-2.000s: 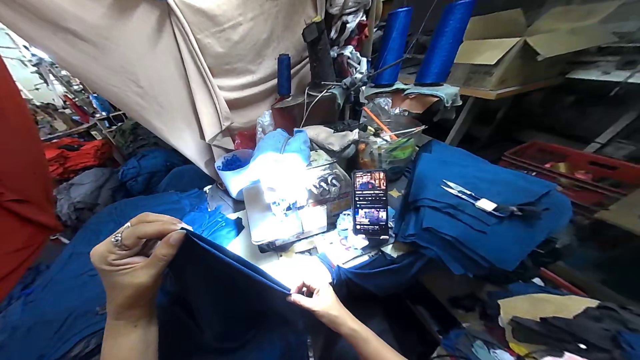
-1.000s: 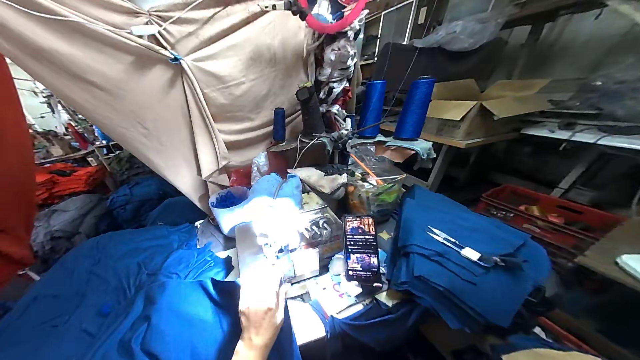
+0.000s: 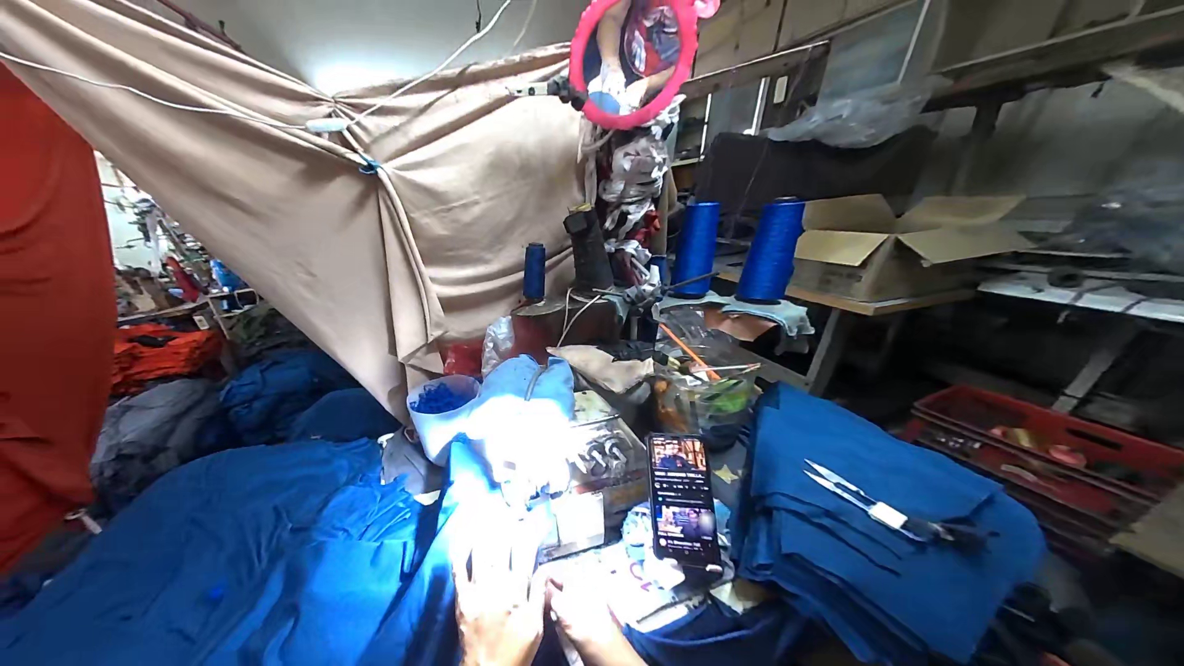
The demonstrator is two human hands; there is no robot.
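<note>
Under the glare of a bright lamp, my left hand [image 3: 499, 592] lies on blue fabric [image 3: 425, 592] close in front of a sewing machine [image 3: 592, 462]. Right beside it is my right hand [image 3: 587, 615], low at the machine's front edge; glare hides its fingertips and whether it grips the cloth. A smartphone [image 3: 684, 499] with a lit screen stands to the right of the machine. Farther right, thread snips or scissors [image 3: 865, 499] rest on a stack of blue fabric pieces [image 3: 832, 573]. A white container of blue bits [image 3: 444, 402] is at the machine's left.
Blue cloth [image 3: 213, 546] is heaped at the left. Blue thread cones [image 3: 772, 250] stand behind, near an open cardboard box [image 3: 888, 259]. A red crate [image 3: 1045, 453] sits at the right. Beige cloth [image 3: 499, 176] hangs behind, beside a pink-rimmed round mirror [image 3: 578, 83].
Two seconds ago both hands held up a blue fabric edge, left of and in front of the machine. Now they are together at the machine's front. The view has tilted up.
</note>
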